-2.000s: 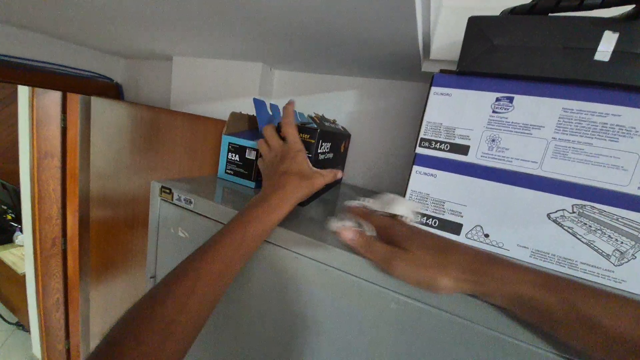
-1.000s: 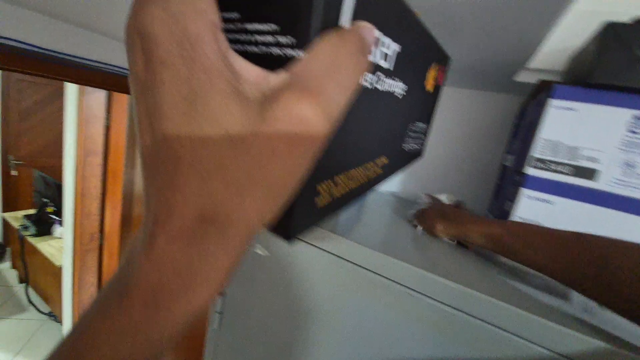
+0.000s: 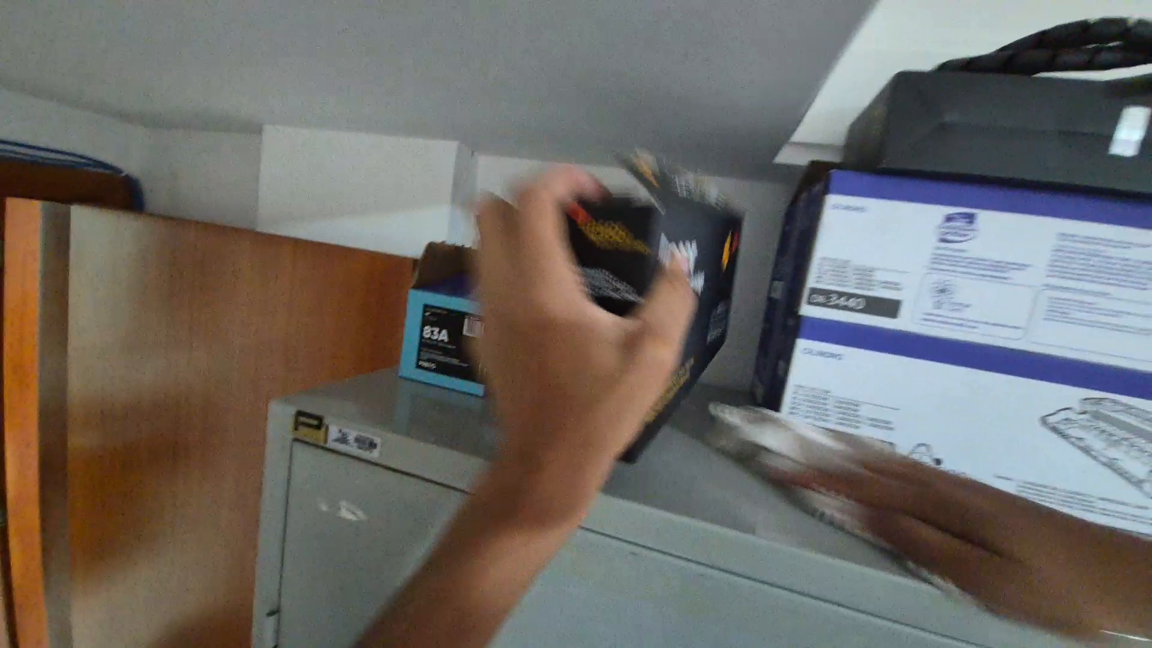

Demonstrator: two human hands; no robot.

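My left hand (image 3: pixel 576 342) grips a black toner cartridge box (image 3: pixel 711 297) with open top flaps, tilted over the top of a grey metal cabinet (image 3: pixel 432 423). Just left of it stands a blue and black toner box (image 3: pixel 438 346), partly hidden by my fingers. Low on the right, my blurred right hand (image 3: pixel 864 486) has a whitish cloth or tissue (image 3: pixel 765 432) at its fingertips, over the cabinet top. Whether the black box touches the cabinet cannot be told.
Two white and purple cartridge boxes (image 3: pixel 981 360) are stacked on the cabinet at the right, with a dark grey case (image 3: pixel 999 126) on them. A wooden panel (image 3: pixel 207 360) stands left of the cabinet. The sloping ceiling (image 3: pixel 540 72) hangs low above.
A second ago the black box was held up close to the camera; now my left hand has it farther away, beside the blue box. My right hand has moved, still with the whitish cloth or tissue.
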